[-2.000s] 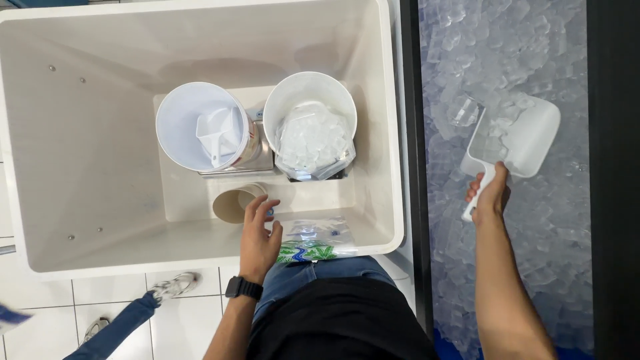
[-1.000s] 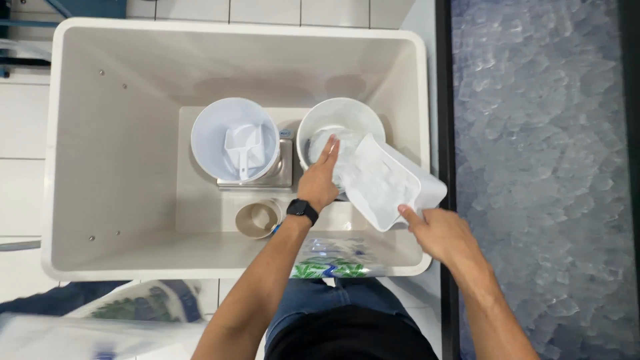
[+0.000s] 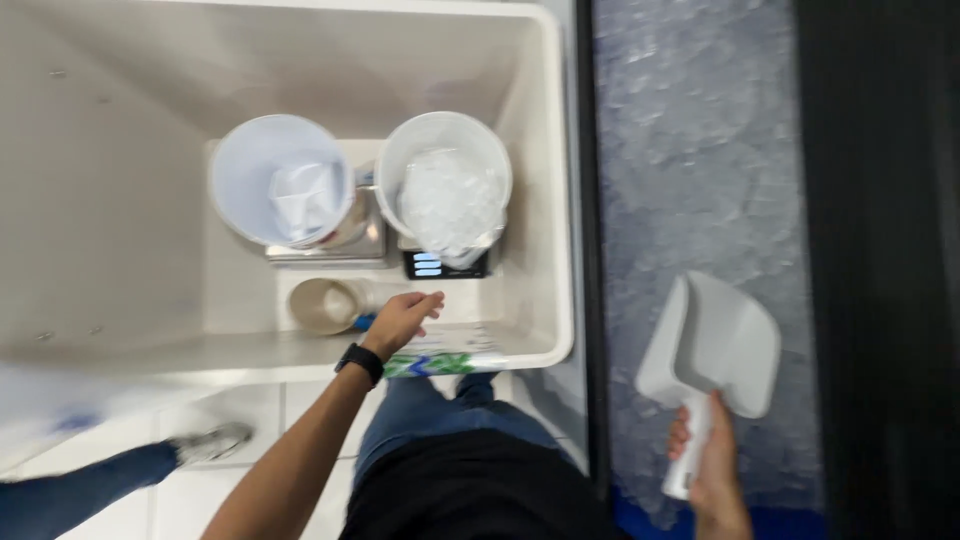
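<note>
My right hand (image 3: pixel 709 450) grips the handle of a white plastic scoop (image 3: pixel 720 337), whose bowl looks bare above the ice (image 3: pixel 697 172) at the right. My left hand (image 3: pixel 405 319), fingers partly curled and holding nothing that shows, hovers over the near part of a large beige tub. Beyond it, a round white container (image 3: pixel 442 127) with ice in a clear bag stands on a digital scale (image 3: pixel 424 265). Left of that, a white bucket (image 3: pixel 247 172) holds a small white scoop and stands on a metal-topped scale (image 3: pixel 367 244). A beige cup or jug (image 3: pixel 304 307) lies near my left hand.
The tub's rim (image 3: pixel 559 225) runs beside the dark edge (image 3: pixel 589 247) of the ice bin. Printed plastic bags (image 3: pixel 442 364) hang over the near rim. Another person's leg (image 3: pixel 97 476) and shoe (image 3: pixel 217 442) are at the lower left, near a blurred plastic bag.
A second ago my right hand tipped the scoop at the white container; now the scoop is back over the ice bin. My left hand has drawn back from the container towards the near rim.
</note>
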